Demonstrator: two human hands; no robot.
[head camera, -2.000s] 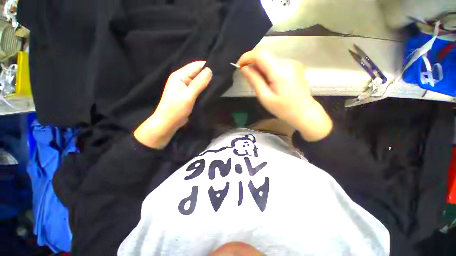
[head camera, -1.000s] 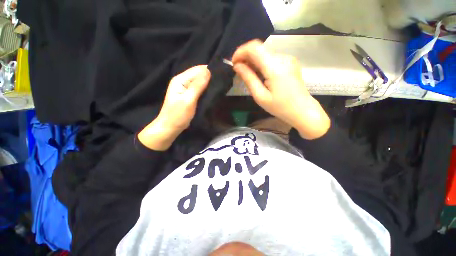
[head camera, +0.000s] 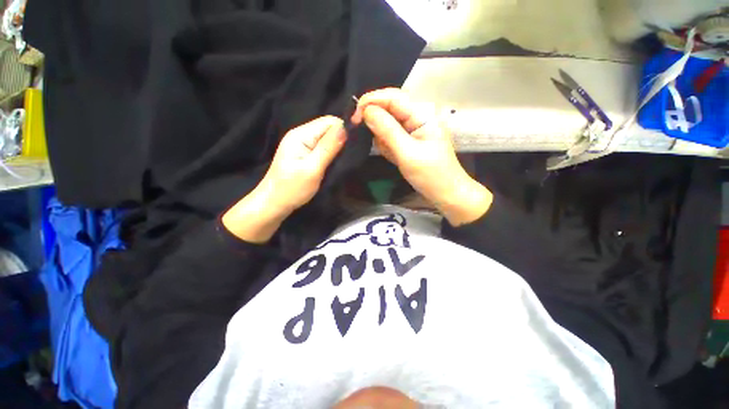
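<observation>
Black fabric (head camera: 240, 72) spreads over the upper left and hangs toward the lap. My left hand (head camera: 300, 172) pinches a fold of it between thumb and fingertips, left of centre. My right hand (head camera: 420, 148) is close beside it on the right, thumb and index finger together. A tiny thin light thing (head camera: 356, 99) shows at the right fingertips against the fabric; it is too small to tell whether it is a pin or a needle.
Open thread snips (head camera: 582, 100) lie on the pale machine bed (head camera: 511, 92) at the right. White tape (head camera: 659, 82) trails from the blue tray (head camera: 694, 104). A yellow bin (head camera: 33, 124) stands at the left; blue cloth (head camera: 80, 295) hangs lower left.
My right hand has moved left and in toward my left hand, its fingertips now at the fabric fold. My left hand has shifted slightly right and still pinches the fabric.
</observation>
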